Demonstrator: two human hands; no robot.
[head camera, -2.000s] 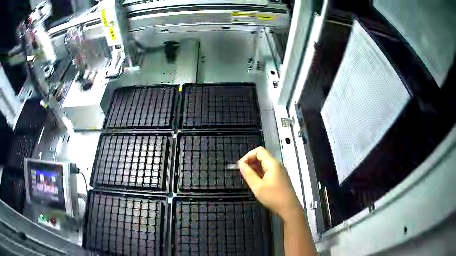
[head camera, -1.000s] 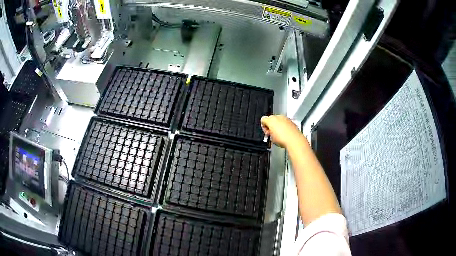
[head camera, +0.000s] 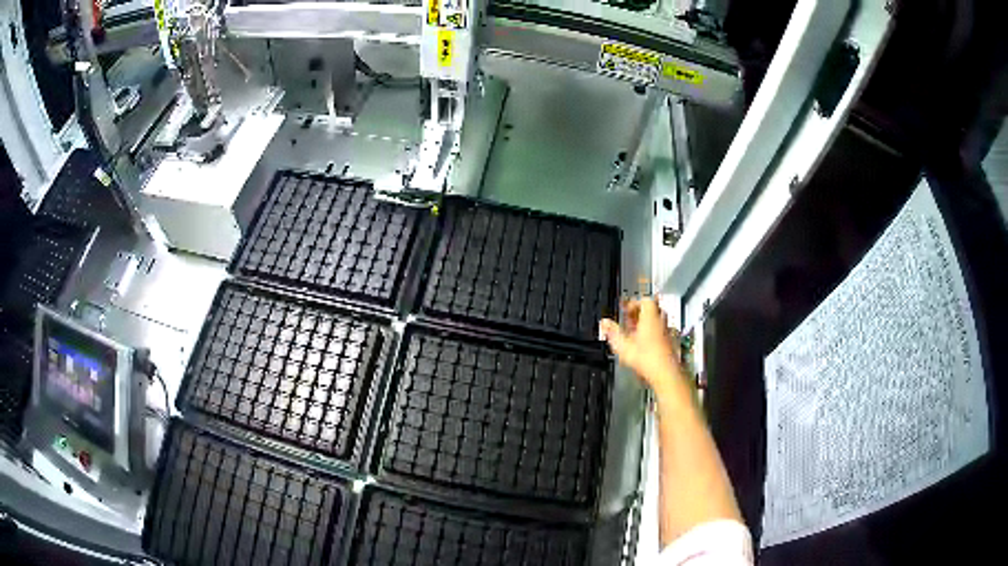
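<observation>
Several black parts trays with rows of small pockets lie in two columns on the bright machine deck. My right hand (head camera: 643, 337) is at the right edge of the right column, beside the corner where the back tray (head camera: 524, 269) and the middle tray (head camera: 494, 415) meet. Its fingers are bent and apart. No held item can be made out in it. My left hand is not in view.
A pick-and-place head (head camera: 440, 133) stands over the back of the trays. A touch screen (head camera: 80, 381) is at the lower left. A pale door frame (head camera: 763, 155) and a printed white sheet (head camera: 879, 381) are on the right. A pale block (head camera: 205, 188) is at the back left.
My right hand has moved right and slightly down to the tray's outer edge, and its fingers have spread. The small pale item at its fingertips no longer shows. The pick-and-place head has moved right.
</observation>
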